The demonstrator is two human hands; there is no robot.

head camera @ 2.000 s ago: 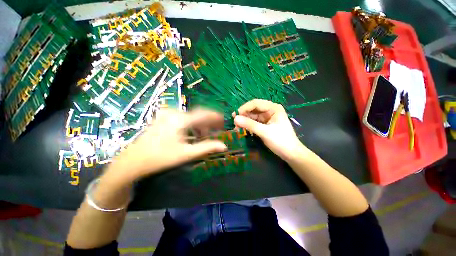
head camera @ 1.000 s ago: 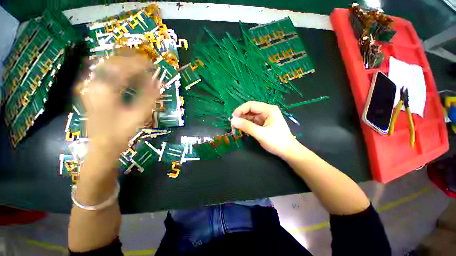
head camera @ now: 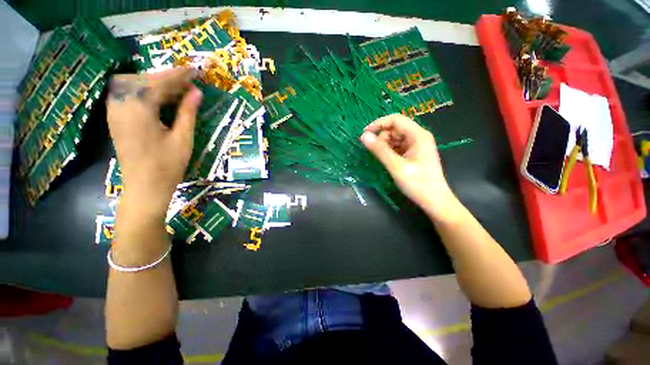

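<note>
My left hand (head camera: 153,125) is over the loose heap of depaneled boards (head camera: 246,142) left of centre. Its thumb and fingers are apart, with green board parts showing behind and between them; whether it grips one is unclear. My right hand (head camera: 406,150) is over the right side of the tangled pile of green break-off strips (head camera: 321,107). Its thumb and index finger are pinched together, and I cannot tell if a strip is between them. A PCB panel (head camera: 406,68) with orange-gold shapes lies behind the strips. A few single boards (head camera: 267,214) lie near the front of the heap.
Stacked PCB panels (head camera: 53,107) stand tilted at the left beside a white box (head camera: 11,128). At the right a red plastic tray (head camera: 570,232) holds a smartphone (head camera: 547,150), yellow-handled cutters (head camera: 581,171), white paper (head camera: 602,121) and a gold-coloured bundle (head camera: 531,53). A pale rail (head camera: 299,20) runs behind.
The panel piece seen under my hands at front centre is gone from there. My left hand has moved left to the heap. My right hand has moved up and right over the strips.
</note>
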